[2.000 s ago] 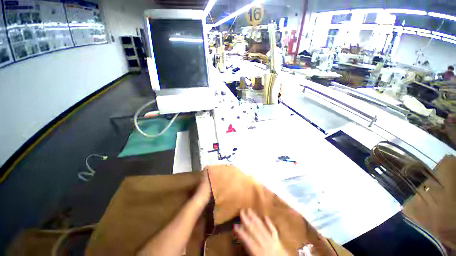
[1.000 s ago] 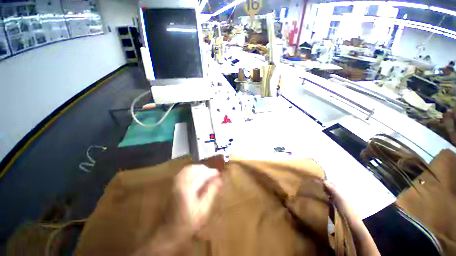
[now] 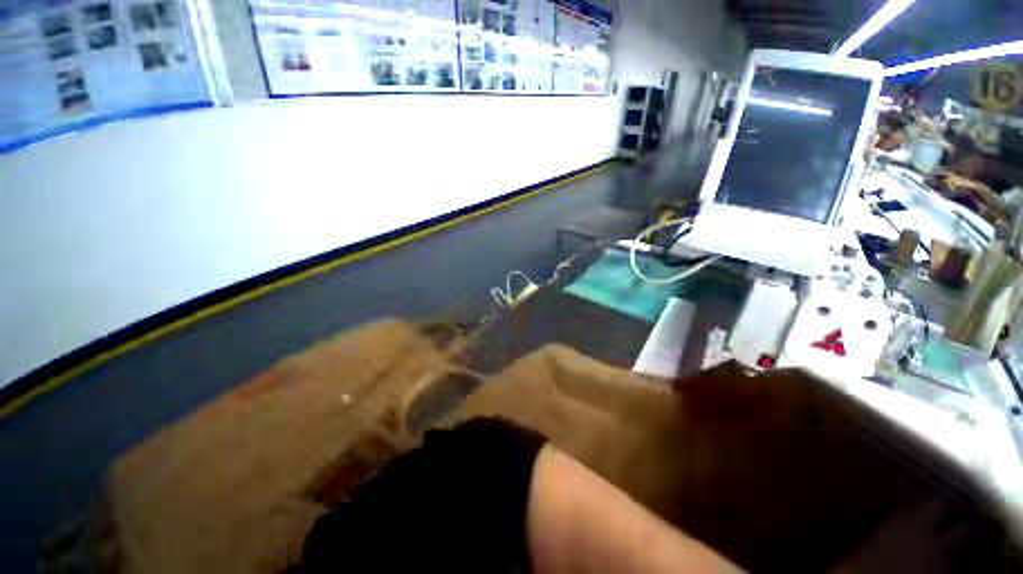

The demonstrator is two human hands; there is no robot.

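Note:
A brown bag panel [image 3: 572, 387] lies in front of me and runs to the right, where a dark, blurred part of brown fabric [image 3: 808, 448] rises before the machine. Another brown bag piece [image 3: 258, 426] with a thin loop lies at the lower left. A bare forearm with a black sleeve crosses the bottom centre over the fabric, most likely my left arm. Its hand is cut off by the bottom edge. My right hand is not seen.
The white sewing machine head [image 3: 830, 336] with a red logo stands at the right, below a dark-screened monitor [image 3: 791, 140]. Green cloth [image 3: 617, 280] lies behind the bags. A white wall [image 3: 280, 179] with posters and a yellow floor line run along the left.
The view has swung left, so the machine and monitor sit further right. Both hands have left the picture. The brown fabric has shifted, and a bag piece now shows large at the lower left.

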